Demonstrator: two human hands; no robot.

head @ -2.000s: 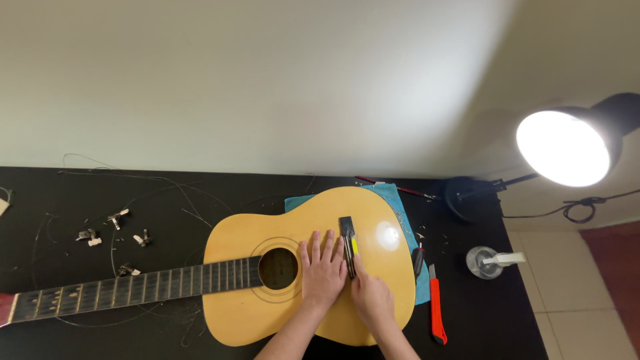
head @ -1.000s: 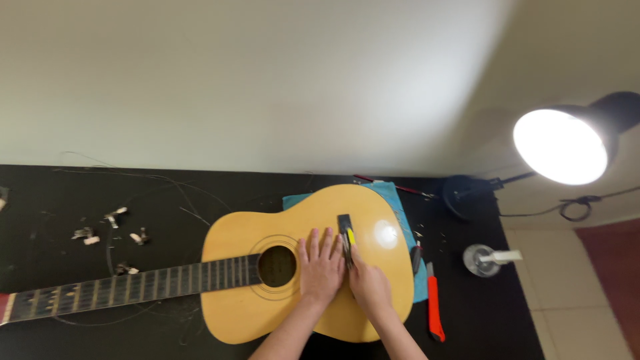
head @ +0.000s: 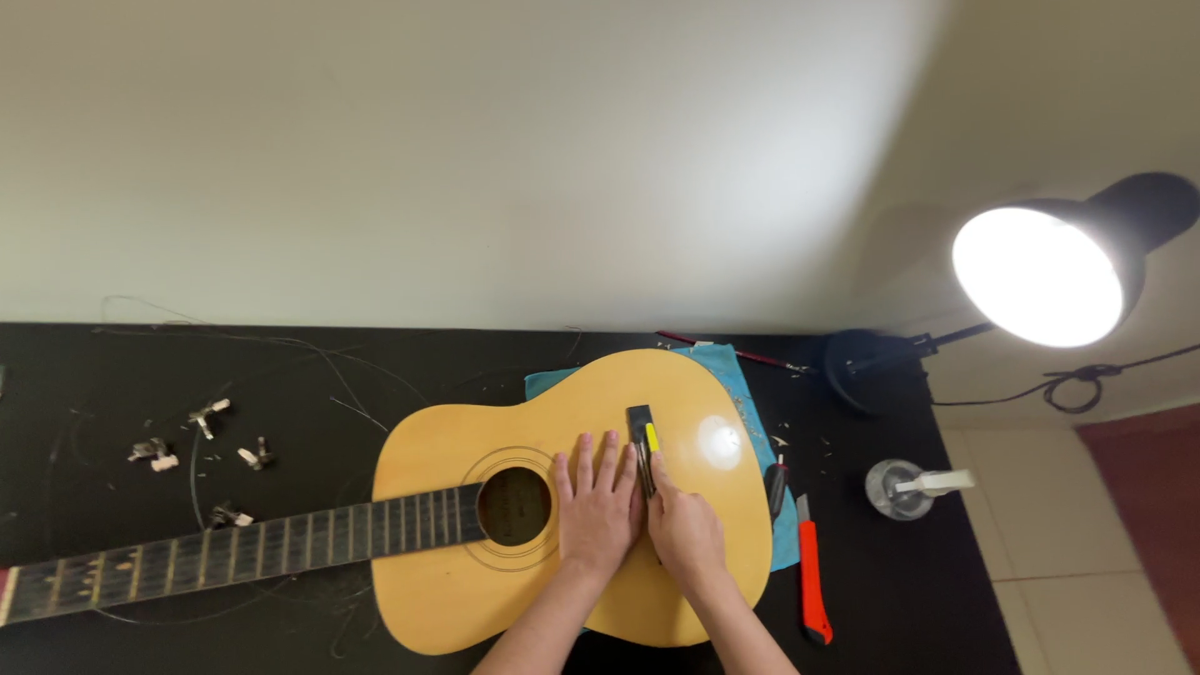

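Observation:
An acoustic guitar without strings (head: pixel 450 600) lies face up, its neck pointing left. My left hand (head: pixel 597 511) rests flat on the top between the soundhole and the dark bridge (head: pixel 638 414), fingers slightly spread. Beside it, my right hand (head: pixel 687 534) is closed around a slim tool with a yellow part (head: pixel 652 437), whose kind I cannot tell; the index finger extends along it at the bridge. The two hands hide much of the bridge and the tool's lower part.
Right of the guitar lie a blue cloth (head: pixel 741 375), a dark-handled tool (head: pixel 776 486) and a red utility knife (head: pixel 812 581). A lit desk lamp (head: pixel 1039 277) and a clear pump bottle (head: pixel 898 489) stand further right. Tuning machines (head: pixel 208 415) and loose strings (head: pixel 319 352) lie left.

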